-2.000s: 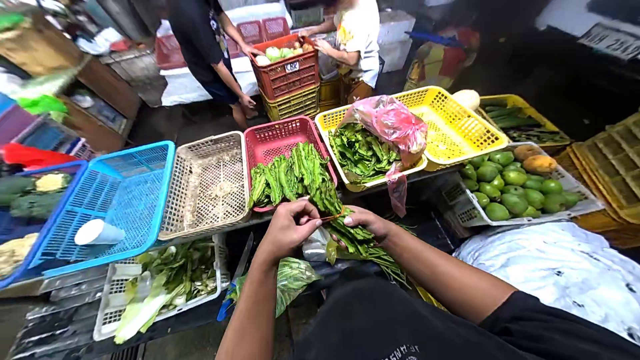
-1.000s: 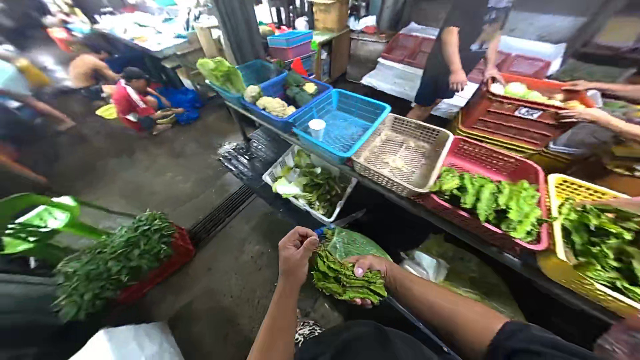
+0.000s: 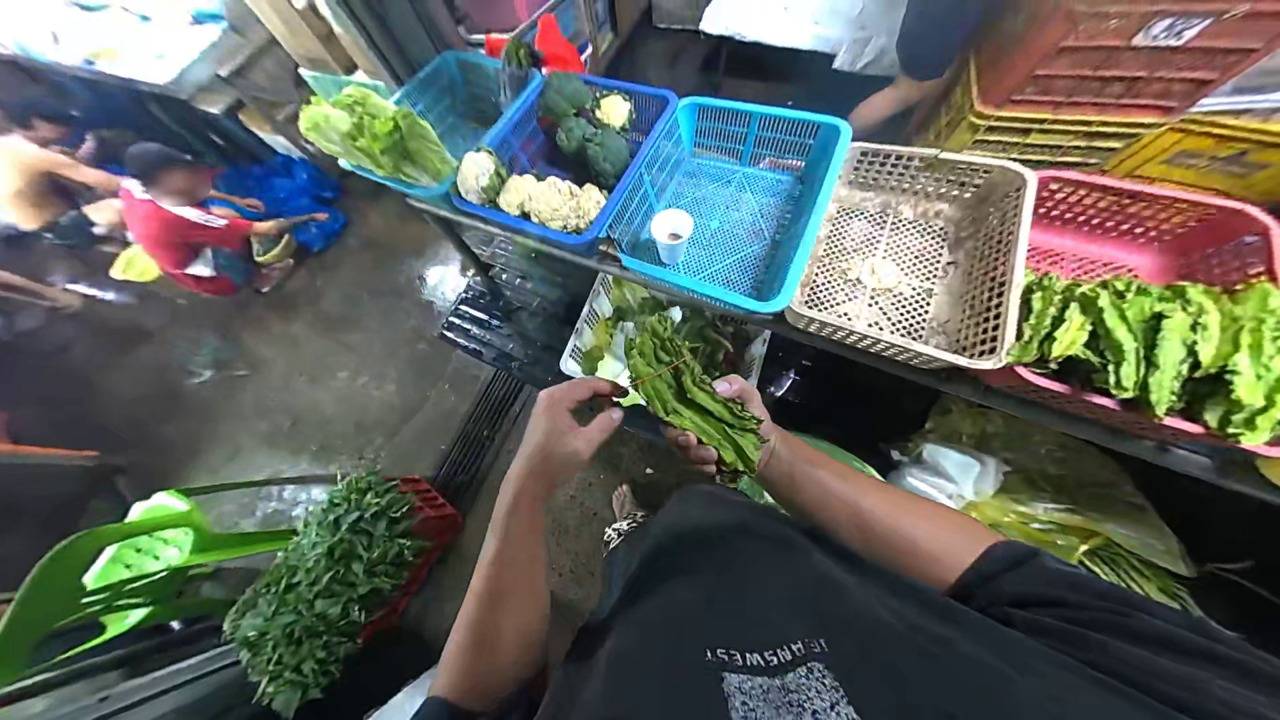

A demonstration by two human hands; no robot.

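My right hand (image 3: 728, 425) holds a bundle of green winged beans (image 3: 690, 390) by its lower end. A thin reddish-brown band crosses the bundle near its upper part. At the band's left end is my left hand (image 3: 578, 425), thumb and fingertips close together and seemingly pinching it. Behind the bundle a white crate (image 3: 600, 300) with leafy trimmings stands below the display shelf. More winged beans (image 3: 1150, 345) lie in a pink basket (image 3: 1150, 205) at the right.
On the shelf stand a beige basket (image 3: 915, 165), a light blue basket (image 3: 835, 200) with a white cup (image 3: 671, 235), and a dark blue basket (image 3: 650, 95) with broccoli and cauliflower. A red crate (image 3: 425, 510) of leafy greens and a green plastic chair (image 3: 60, 580) are lower left. People crouch beyond.
The view has swung far to the left. Both hands have moved away from the pink basket with the bundle. My left hand has come off the bundle's side and draws the band out to the left.
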